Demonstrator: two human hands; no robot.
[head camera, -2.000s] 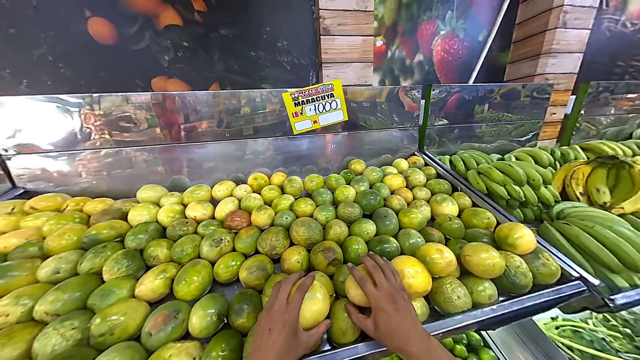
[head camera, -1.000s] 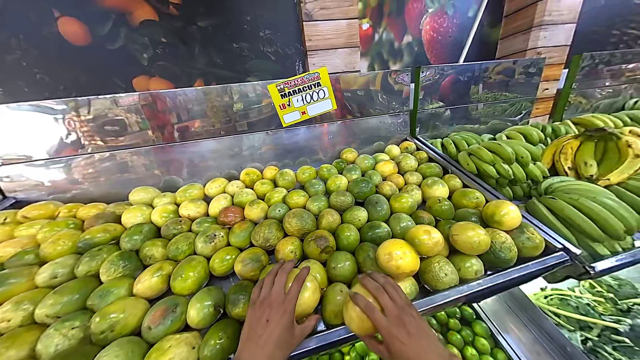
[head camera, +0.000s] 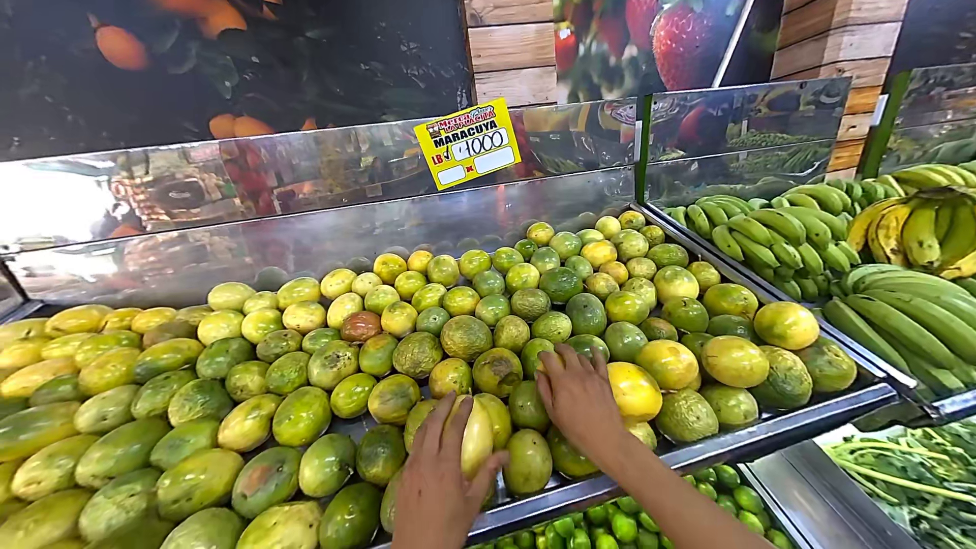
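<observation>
A pale yellow passion fruit (head camera: 477, 436) lies between the thumb and fingers of my left hand (head camera: 441, 465), low over the front of the metal display tray (head camera: 686, 460). Farther back and to the right, my right hand (head camera: 577, 393) reaches over the fruit with its fingertips down among green ones; what lies under its palm is hidden. Just right of that hand sits a bright yellow passion fruit (head camera: 634, 391). Green and yellow passion fruits (head camera: 467, 338) spread around both hands, and longer oval fruits (head camera: 192, 482) fill the left side.
Green bananas (head camera: 907, 313) and a yellower bunch (head camera: 921, 229) lie in the bay at the right. Limes (head camera: 625, 526) and leafy greens (head camera: 907, 473) are below the tray's front edge. A yellow price sign (head camera: 467, 143) stands on the mirrored back panel.
My right hand has moved back, away from the front edge, to the green fruits. The yellow fruit it was touching at the front is no longer seen under it. My left hand stays around a yellow fruit.
</observation>
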